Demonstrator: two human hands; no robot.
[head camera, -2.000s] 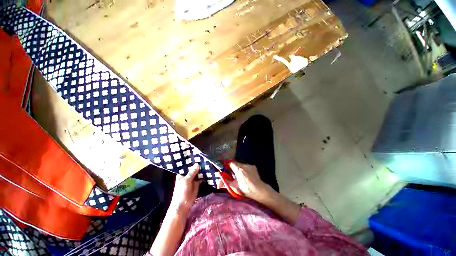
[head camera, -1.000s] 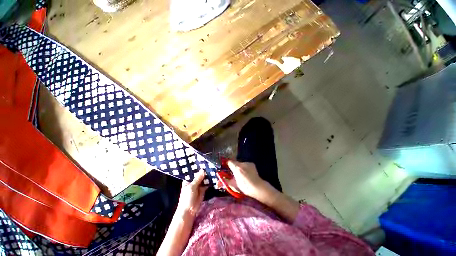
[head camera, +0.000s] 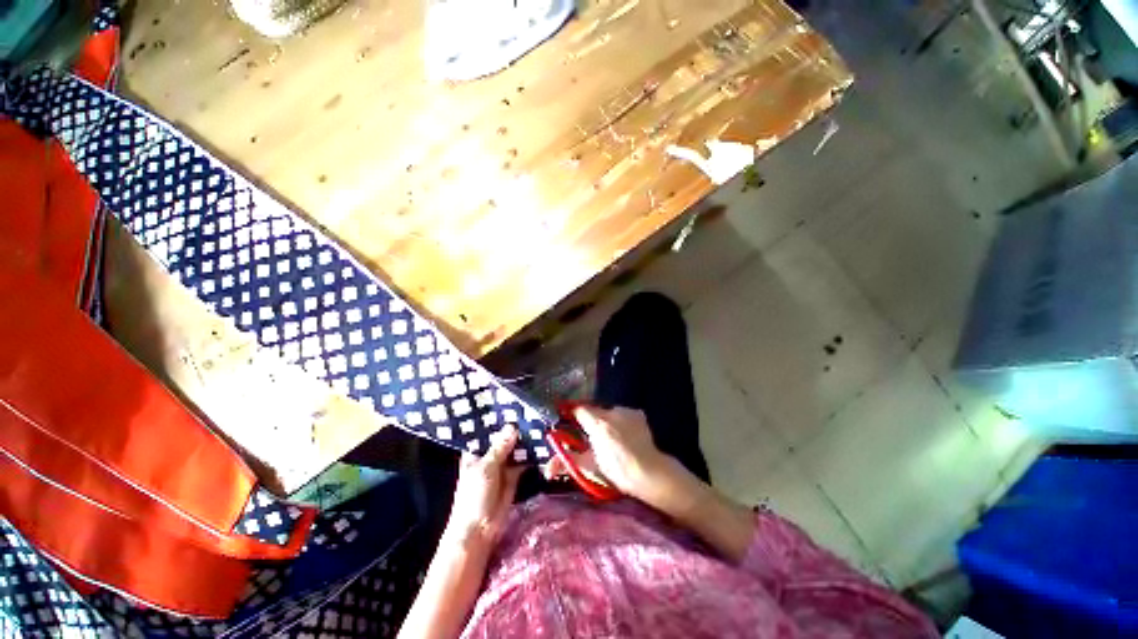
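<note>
A long navy fabric strip with white diamond checks (head camera: 293, 275) runs from the upper left across the table corner to my lap. My left hand (head camera: 487, 484) pinches its near end, thumb on top. My right hand (head camera: 620, 452) holds scissors with red handles (head camera: 577, 464) at the strip's right edge near that end. The blades are mostly hidden by the hand and fabric, so I cannot tell how far they are open. A pile of orange pieces (head camera: 112, 424) drapes over the table's left side, with navy check fabric below it.
The worn wooden table (head camera: 412, 162) holds a white oval piece (head camera: 497, 35) at the back and a pale scrap (head camera: 721, 159) near its right corner. A grey box (head camera: 1061, 293) and blue bin (head camera: 1055, 537) stand at the right. My dark-clad knee (head camera: 645, 362) shows below the corner.
The strip's near end and my left hand have shifted slightly right since the earliest frame. The scissor handles look a little wider apart. The view has also shifted slightly.
</note>
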